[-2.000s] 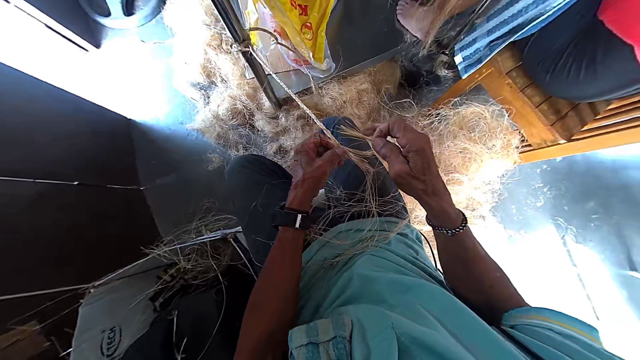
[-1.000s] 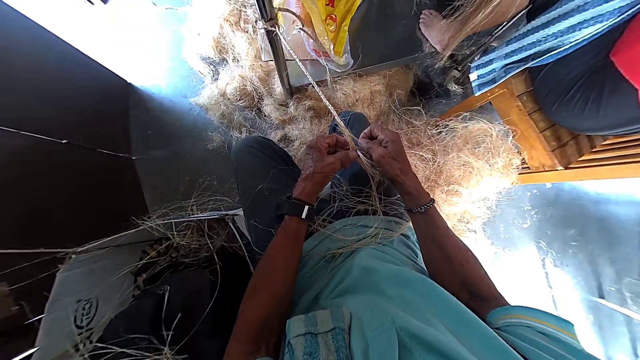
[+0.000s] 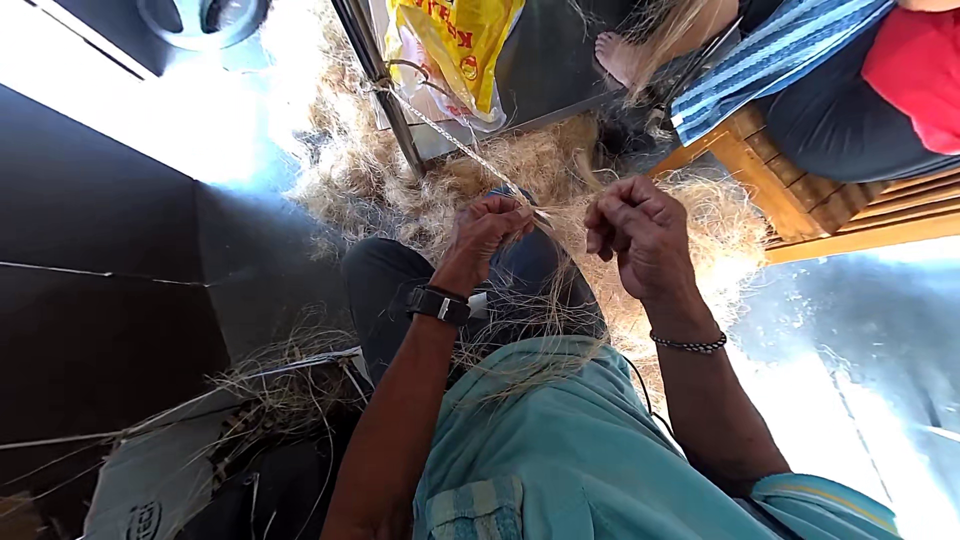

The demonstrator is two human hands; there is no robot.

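Observation:
A thin braided cord of pale plant fiber (image 3: 465, 148) is tied to a metal leg (image 3: 380, 86) and runs down to my hands. My left hand (image 3: 491, 229) pinches the lower end of the braid between thumb and fingers, where loose strands spread out. To its right and apart from it, my right hand (image 3: 637, 225) is raised with curled fingers, and a small tuft of fiber (image 3: 587, 171) shows at its fingertips. Loose fibers (image 3: 551, 300) lie over my dark trousers and the teal shirt.
Heaps of tangled fiber (image 3: 360, 157) cover the floor around my knees. A yellow plastic bag (image 3: 457, 52) lies beyond the metal leg. At the right, another person's bare foot (image 3: 619, 58) shows near a wooden slatted bench (image 3: 795, 180). A box with fibers (image 3: 161, 465) stands at lower left.
My right hand has moved right, away from my left hand; one second ago the two were close together at the braid's end. My left hand still pinches the braid.

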